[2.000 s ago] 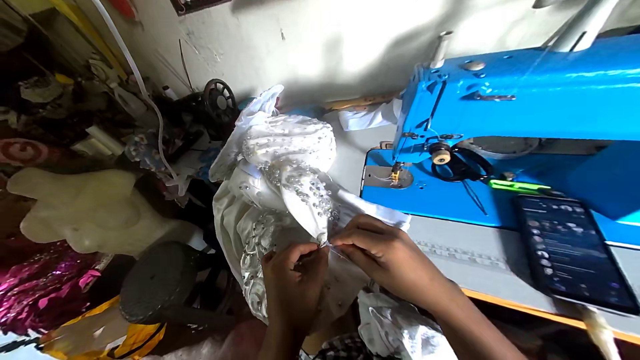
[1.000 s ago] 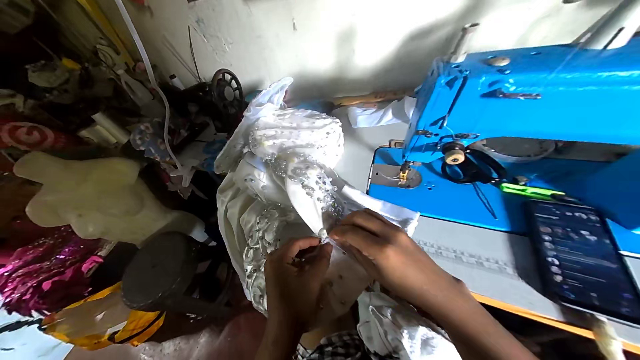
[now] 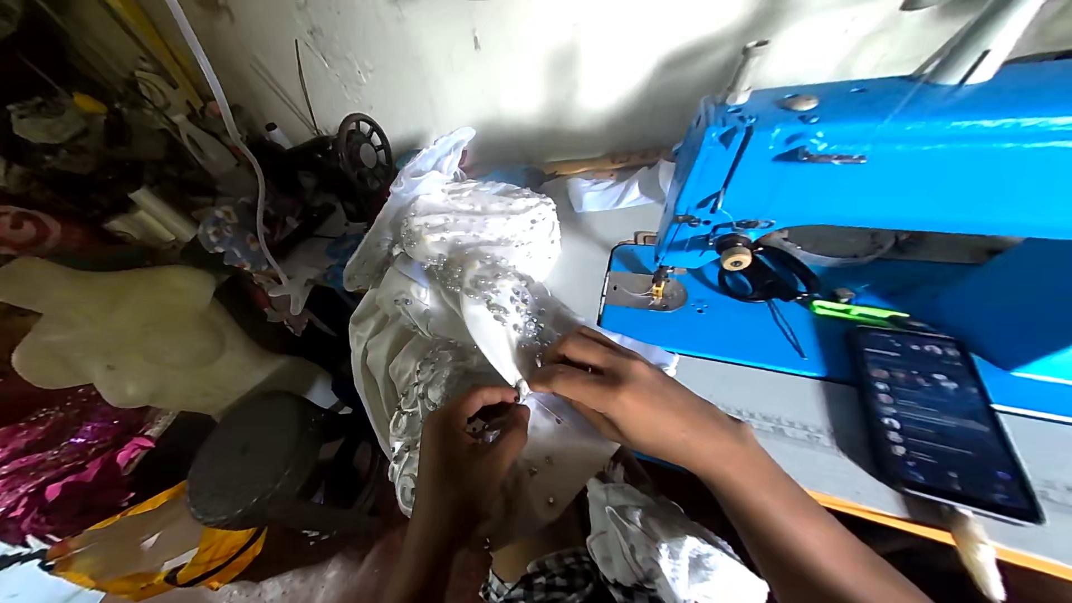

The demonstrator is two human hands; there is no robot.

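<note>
A white satin garment with beads and rhinestones [image 3: 481,230] lies bunched at the table's left end and hangs over its edge. My left hand [image 3: 477,435] pinches the fabric near a gathered point, thumb and forefinger together. Beside it my right hand [image 3: 607,381] grips the same gathered fabric from the right, fingers bent. Thin strands show between the fingertips; whether a needle is there cannot be told. More white shiny fabric [image 3: 662,544] lies below, by a checkered cloth [image 3: 569,578].
A blue sewing machine [image 3: 879,184] stands right, with black scissors [image 3: 766,272], a green-handled tool [image 3: 858,312] and a smartphone [image 3: 942,419] beside it. At left are a dress form [image 3: 134,335], a dark stool [image 3: 255,461], a yellow bag [image 3: 159,544] and a black handwheel [image 3: 364,151].
Both hands stay at the gathered point of the white garment, with only small finger movements.
</note>
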